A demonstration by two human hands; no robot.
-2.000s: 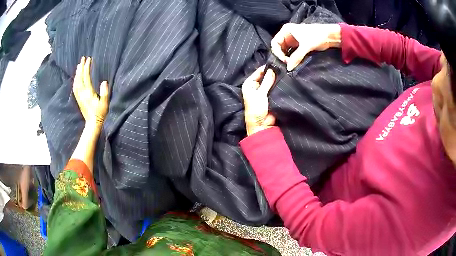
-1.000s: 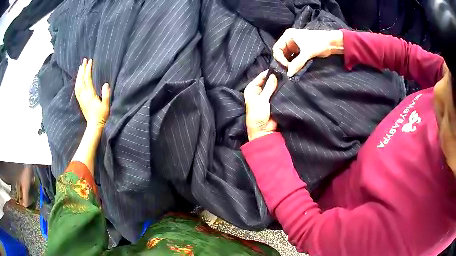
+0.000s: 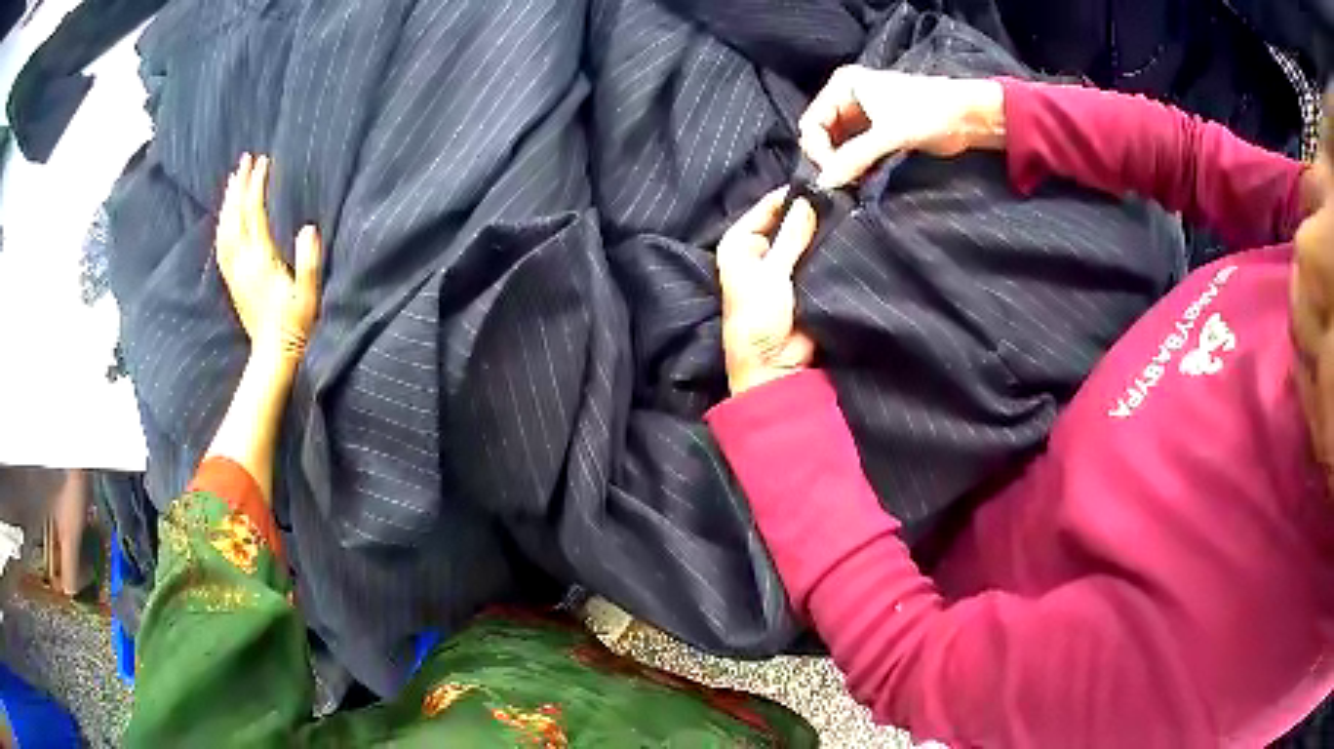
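Note:
A big heap of dark pinstripe trousers (image 3: pixel 512 351) covers the surface in front of me. My left hand (image 3: pixel 272 275) rests flat on the left part of the heap, fingers up the frame and thumb apart to the right, holding nothing. My right hand is not in view. At the upper right of the heap, another person's two hands pinch a dark edge of cloth (image 3: pixel 822 190) between their fingertips; what exactly lies between the fingers is too small to tell.
The person in a maroon top (image 3: pixel 1083 542) leans in at the right, arms over the heap. A white surface (image 3: pixel 66 322) shows at the left edge. Blue bins (image 3: pixel 32 720) and a speckled floor (image 3: pixel 59 644) show at the lower left. My green clothing (image 3: pixel 541 680) is at the bottom.
The other person's upper hand has shifted slightly, its fingertips now closer to the lower hand at the cloth edge. My left hand rests on the same place.

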